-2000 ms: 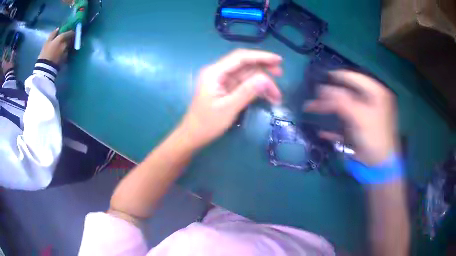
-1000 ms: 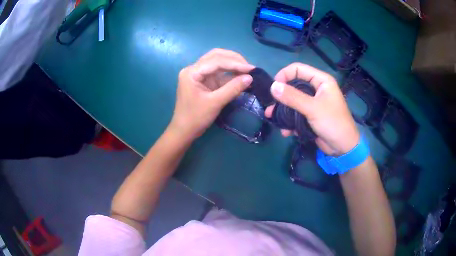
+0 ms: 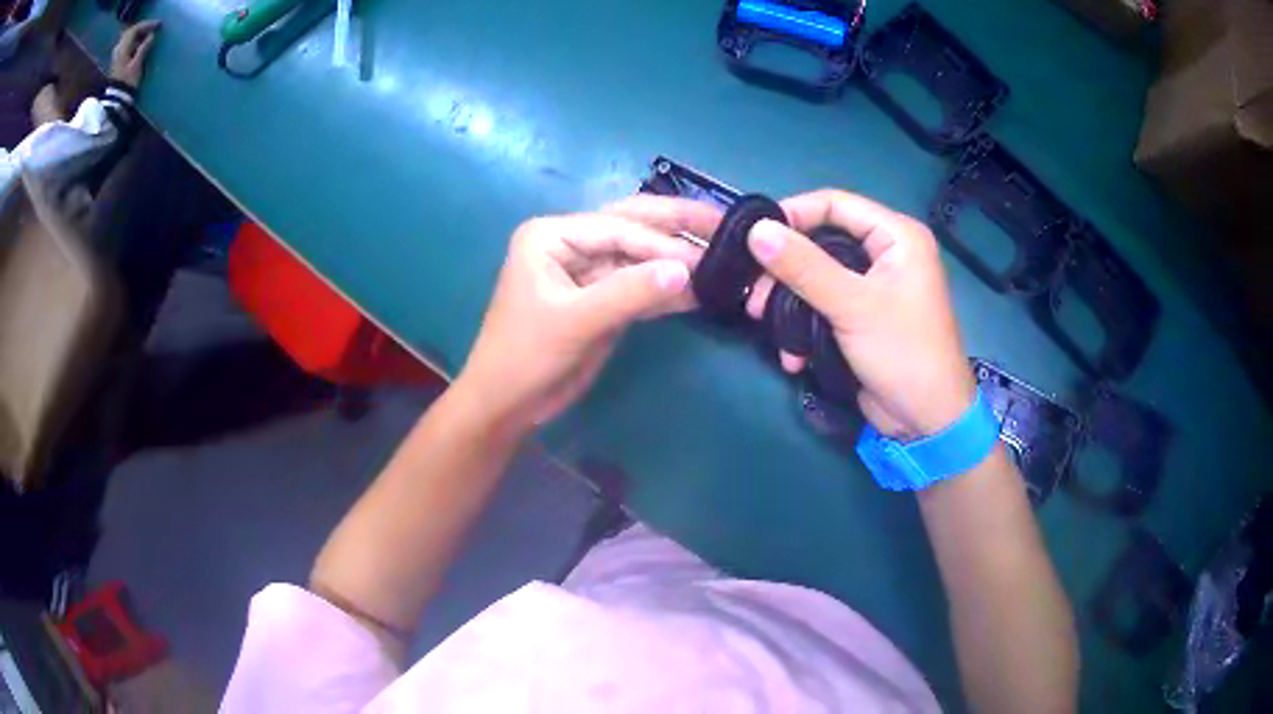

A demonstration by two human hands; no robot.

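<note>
My right hand (image 3: 880, 314) holds several black oval inserts (image 3: 737, 255) in a stack, one of them raised between thumb and fingers. My left hand (image 3: 579, 300) is at the left edge of that raised insert, thumb and fingertips close together. A small thin pale piece seems to show at the left fingertips, too small to name. A black housing shell (image 3: 674, 179) lies on the table behind my hands, partly hidden by them. Another shell (image 3: 1030, 419) lies beside my right wrist, partly covered by it.
More black housings (image 3: 933, 77) lie in a curved row at the right. A fitted housing with a blue cell (image 3: 792, 20) is at the top. A green glue gun (image 3: 260, 18) and another person's hand (image 3: 133, 50) are far left. A carton (image 3: 1212, 98) and clear plastic bag (image 3: 1212, 635) are right.
The raised oval insert has turned and now shows its rounded rim. Earlier my hands were apart and blurred; they have come together at the inserts. The neighbour's arm has moved back.
</note>
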